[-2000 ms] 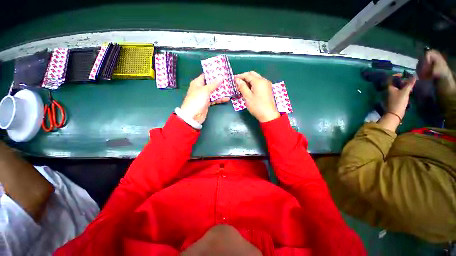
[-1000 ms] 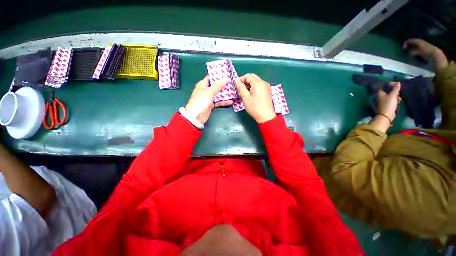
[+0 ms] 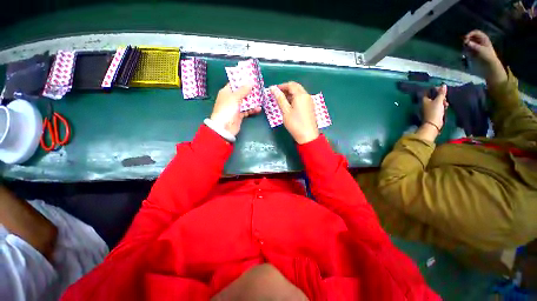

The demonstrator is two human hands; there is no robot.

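My left hand (image 3: 231, 109) holds a slightly fanned stack of adhesive-backed pads (image 3: 246, 83), white faces with red-pink print up. My right hand (image 3: 295, 109) is just right of the stack, thumb and fingers close together at its left side. A patterned pad (image 3: 272, 110) shows between the hands, by the right fingertips; whether the fingers grip it or it lies on the bench I cannot tell. Another patterned piece (image 3: 321, 110) lies on the green bench, partly hidden behind my right hand.
Along the far edge are a pad stack (image 3: 194, 78), a yellow basket (image 3: 159, 68), striped bundles (image 3: 124, 67) and a black tray (image 3: 90, 72). Orange-handled scissors (image 3: 55, 131) and a white spool (image 3: 22, 131) are at left. At right, a neighbour's hand (image 3: 434, 107) is by dark parts (image 3: 471, 106).
The stack in my left hand is more fanned and tilted. My right hand has moved away from it, and more of the patterned pad between the hands shows. The whole view has shifted somewhat.
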